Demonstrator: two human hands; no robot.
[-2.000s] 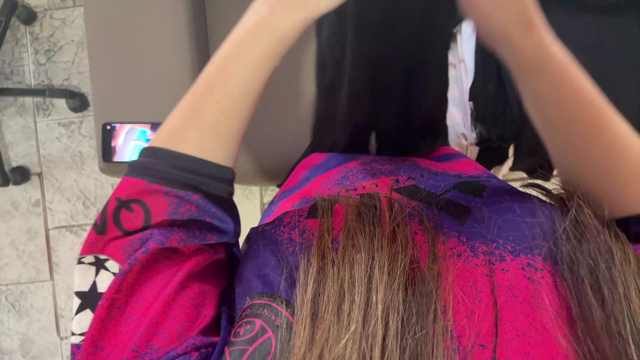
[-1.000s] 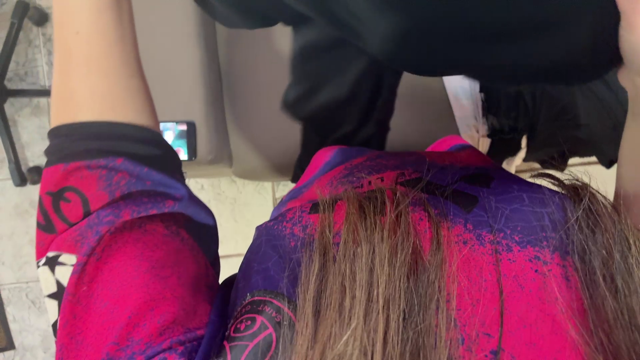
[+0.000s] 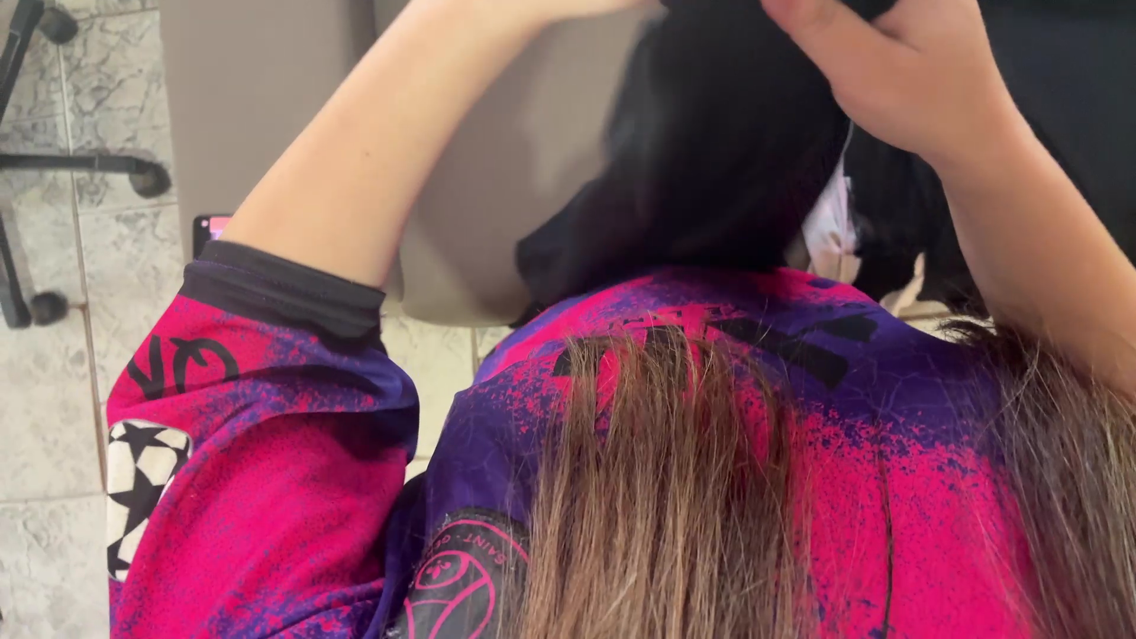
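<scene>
A black cloth garment (image 3: 719, 151) hangs in front of my chest, bunched near the top edge and trailing down to my pink and purple jersey. My right hand (image 3: 905, 71) grips its upper part at the top of the view, thumb toward the cloth. On the other side my left hand (image 3: 603, 7) reaches the same cloth, but the top edge cuts off most of it and its fingers do not show. The kind of garment cannot be told.
A grey-beige upholstered seat (image 3: 266, 98) lies beneath my arms, with a lit phone (image 3: 209, 229) partly behind my left forearm. More dark cloth (image 3: 1065, 80) and a whitish cloth (image 3: 832, 226) lie at the right. A wheeled chair base (image 3: 98, 163) stands on the tiled floor at the left.
A second ago the black cloth was spread wide between my hands, with my arms far apart. Now both hands are closer together and the cloth hangs narrower between them.
</scene>
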